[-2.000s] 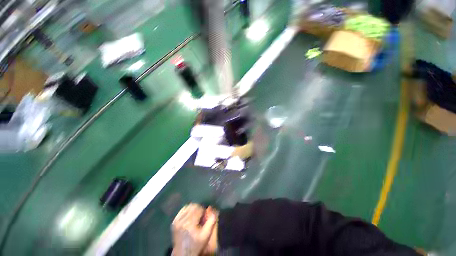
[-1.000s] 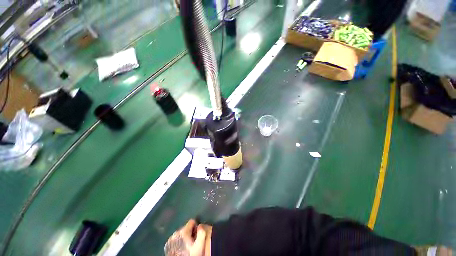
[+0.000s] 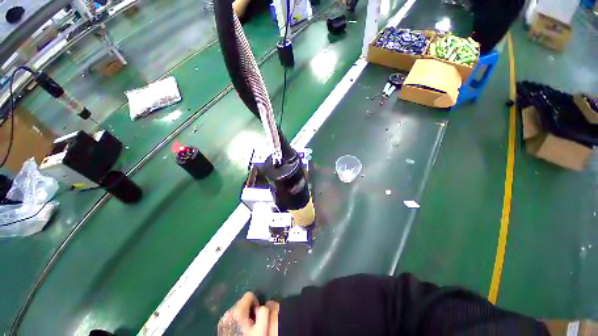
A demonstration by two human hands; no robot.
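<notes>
My right hand (image 3: 250, 316) is at the bottom edge, at the end of a black sleeve. Its fingers are curled; the frame cuts it off and whether it holds anything is hidden. My left hand cannot be made out. The electric screwdriver (image 3: 288, 187) hangs above the hand, tan wrap downward, over the white-grey screw feeder (image 3: 259, 197). Tiny screws (image 3: 279, 264) lie scattered below the feeder. A black cylindrical housing with a red glow (image 3: 195, 163) stands on the green belt, left of the screwdriver.
A white rail (image 3: 190, 285) divides the belt from the work surface. A clear cup (image 3: 348, 168) is right of the feeder. Cartons with blue and green parts (image 3: 429, 85) are beyond. Another dark housing (image 3: 121, 187) and a black-and-white box (image 3: 75, 157) are at left.
The housings on the belt have moved down and left; the nearest is almost out of view. The blurred view has sharpened and shifted slightly. My right hand stays low and curled.
</notes>
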